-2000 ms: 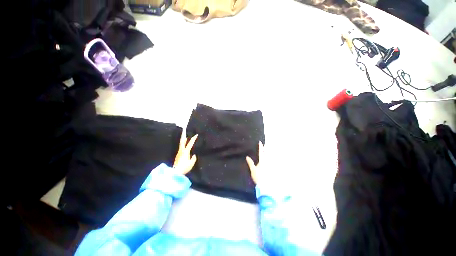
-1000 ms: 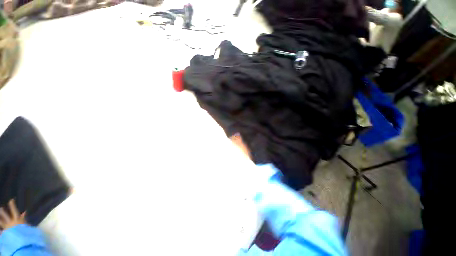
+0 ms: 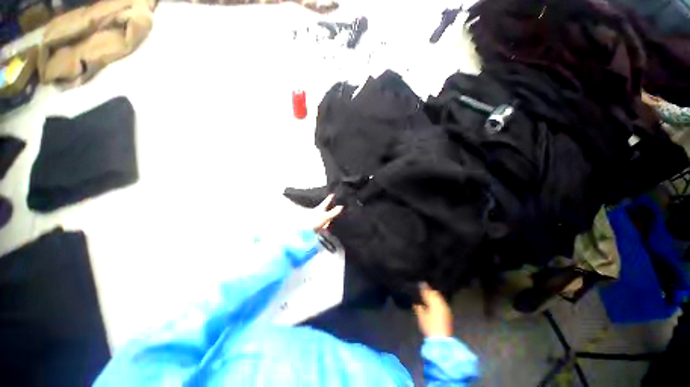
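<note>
A large rumpled black garment pile (image 3: 408, 181) lies at the right of the table and hangs over its edge. My left hand (image 3: 327, 214) is on the pile's left edge, fingers at the cloth. My right hand (image 3: 433, 308) is at the pile's lower edge, beyond the table edge, fingertips against the dark cloth. The image is blurred, so I cannot tell whether either hand grips it. A folded black garment (image 3: 83, 155) lies flat at the left.
Another flat black garment (image 3: 53, 298) lies at lower left. A red spool (image 3: 299, 104) stands left of the pile. A silver metal-ended tool (image 3: 497, 119) rests on the pile. Beige cloth (image 3: 94, 38) and cords lie farther back. A blue bin (image 3: 639, 264) is on the floor right.
The view has turned from the folded piece to the right-hand pile. My left hand has left the folded piece and moved to the pile. My right hand has moved to the pile's lower edge.
</note>
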